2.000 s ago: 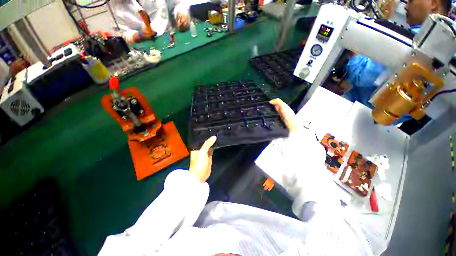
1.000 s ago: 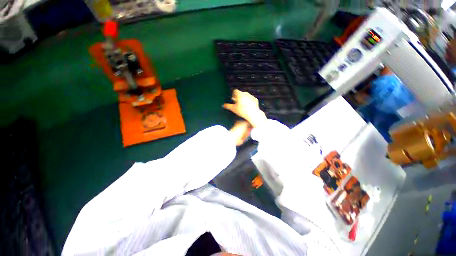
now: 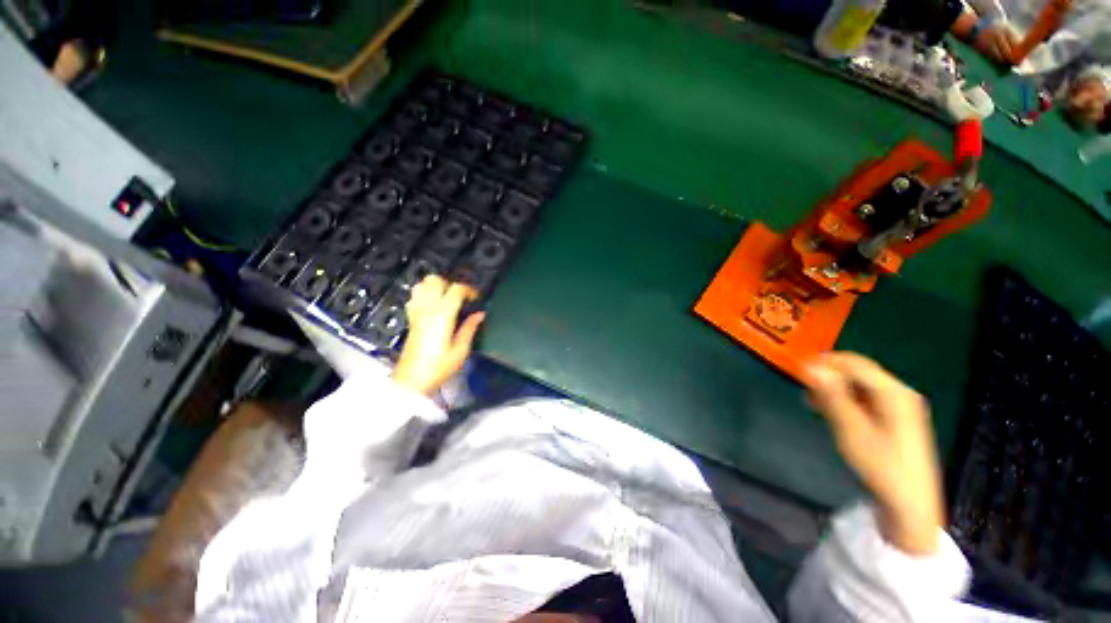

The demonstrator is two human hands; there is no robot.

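A black blister tray point(image 3: 408, 201) with round dark parts in its square pockets lies left of centre. My left hand point(image 3: 435, 335) is over its near edge, thumb and fingers apart; whether a part is between the fingertips is hidden. The toggle-clamp press fixture point(image 3: 877, 225) stands at right, its red clamp handle point(image 3: 969, 140) upright. Its orange fixture base point(image 3: 774, 304) has a nest near the front. My right hand point(image 3: 880, 426) is blurred, fingers bent, by the base's front corner; I cannot tell if it holds anything.
Another black tray point(image 3: 1048, 426) lies at the far right. Grey-white equipment point(image 3: 85, 329) stands at left. A flat wood-edged board point(image 3: 292, 43) lies at the back left. Another person's hand point(image 3: 997, 39) shows at the top right.
The view has turned left, from the white machine to the filled tray. The tray held in both hands is released and out of view. My hands have moved apart, left to tray, right by fixture.
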